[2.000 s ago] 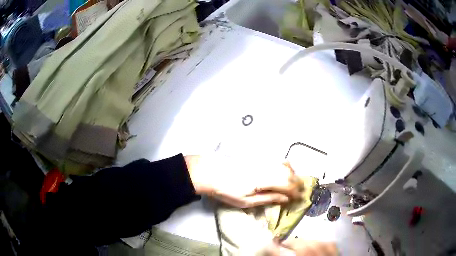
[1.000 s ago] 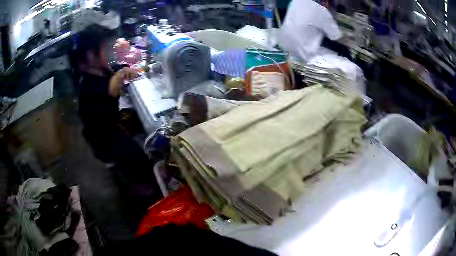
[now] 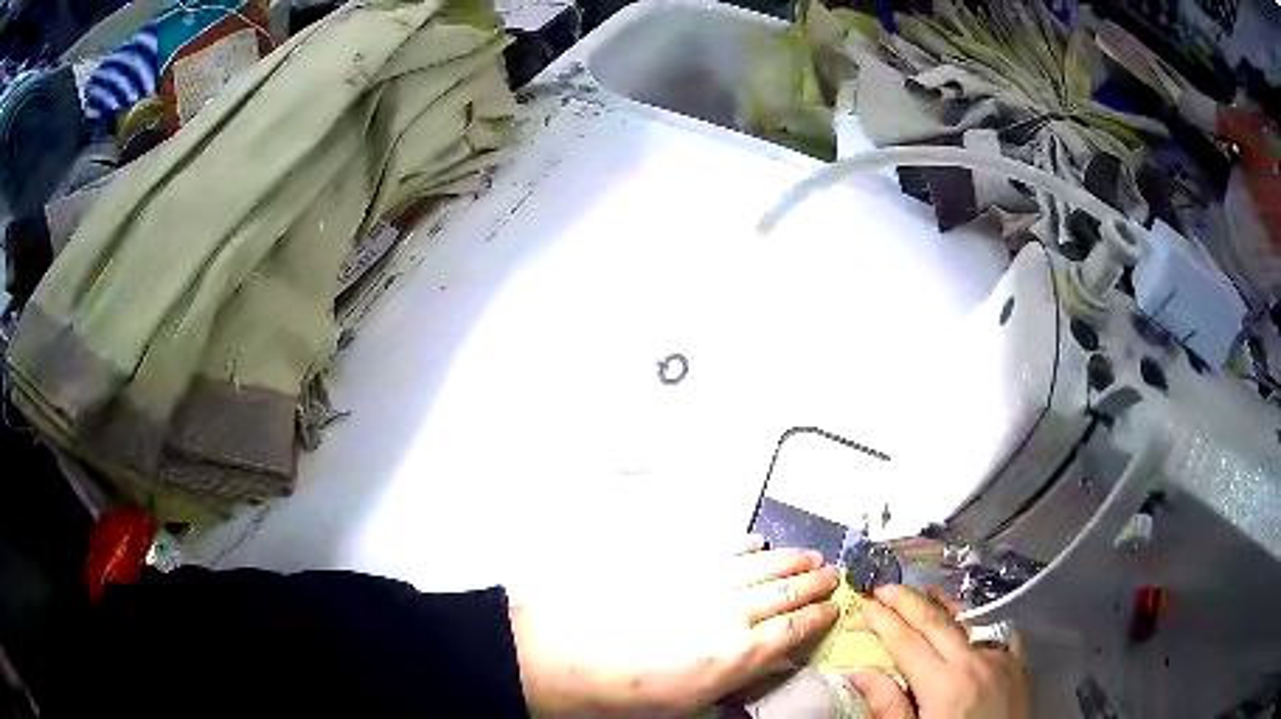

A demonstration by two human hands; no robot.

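A small yellow and grey-beige cloth piece point(image 3: 849, 643) lies at the needle area of the sewing machine point(image 3: 1033, 379), bright under the lamp. My left hand point(image 3: 660, 632) lies flat beside it, fingertips pressing the cloth's left edge near the presser foot. My right hand point(image 3: 955, 660) is at the cloth's right side, with fingers and thumb on it. The dark needle and foot cluster point(image 3: 874, 565) is just beyond my fingertips. The shiny grey-purple plate point(image 3: 801, 525) shows beyond my left fingers. The cloth's lower part is cut off by the picture's edge.
A large pile of olive-green panels point(image 3: 239, 267) lies at the left. A small dark ring point(image 3: 673, 368) lies on the white tabletop point(image 3: 562, 337). A pale curved tube point(image 3: 969, 155) arcs before the machine head. Crumpled cloth point(image 3: 1040, 99) is behind. A red bag point(image 3: 118, 548) is at lower left.
The view swung left to the pile and a person, then returned to the machine. Compared with the first frame, both hands are now together at the foot, and the plate is more exposed.
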